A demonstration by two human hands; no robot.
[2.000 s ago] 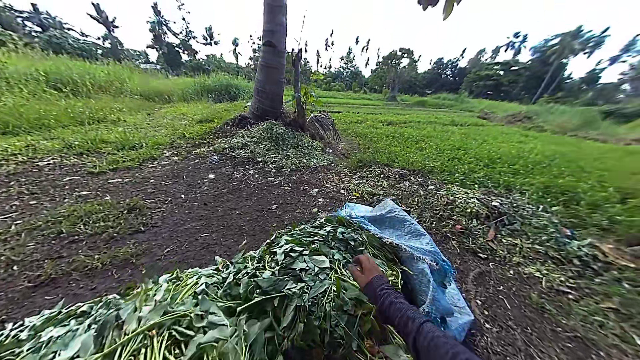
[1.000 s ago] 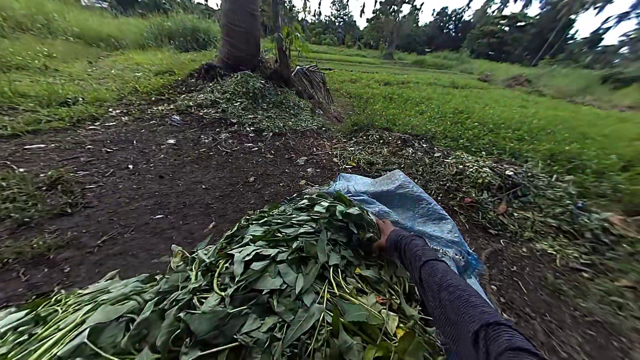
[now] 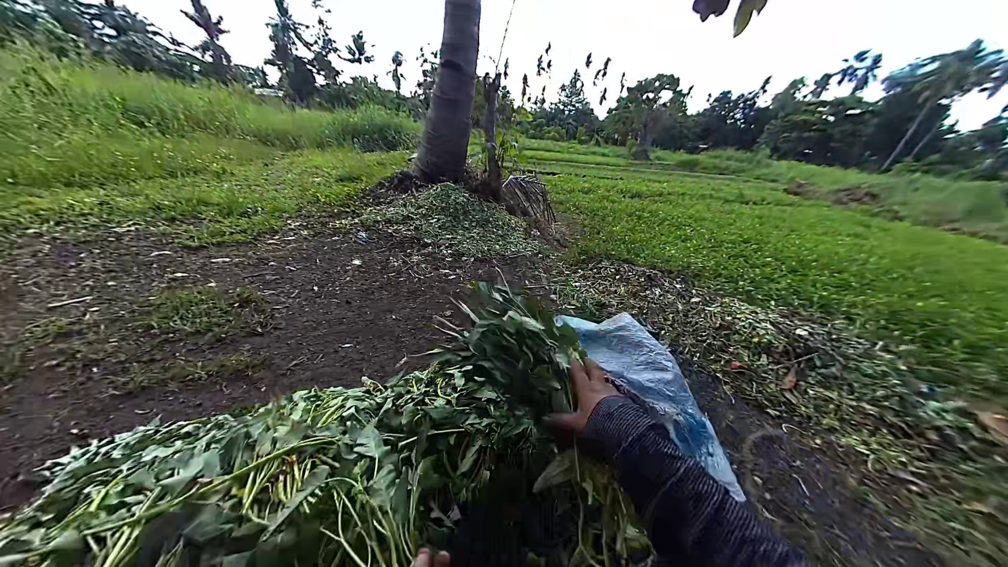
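Note:
Long-stemmed leafy greens [image 3: 315, 465] lie in a large heap across the bottom of the view. My right hand [image 3: 584, 398], in a dark knitted sleeve, presses around the right side of an upright bunch of greens [image 3: 516, 346], fingers partly hidden by leaves. Beyond and beside that wrist, a blue and white plastic sheet or sack [image 3: 646, 370] lies spread on the ground. Only fingertips of my left hand [image 3: 431, 558] show at the bottom edge, against the heap; what they hold is hidden.
Dark bare soil [image 3: 339, 315] stretches behind the heap. A palm trunk [image 3: 450, 94] rises ahead with cut plant scraps [image 3: 453, 220] at its foot. More plant litter [image 3: 787, 370] covers the ground on the right, beside a low green field [image 3: 787, 252].
My right hand now has a bunch of greens standing up above the heap, where it was lower among the leaves before. Fingertips of my left hand have come into view.

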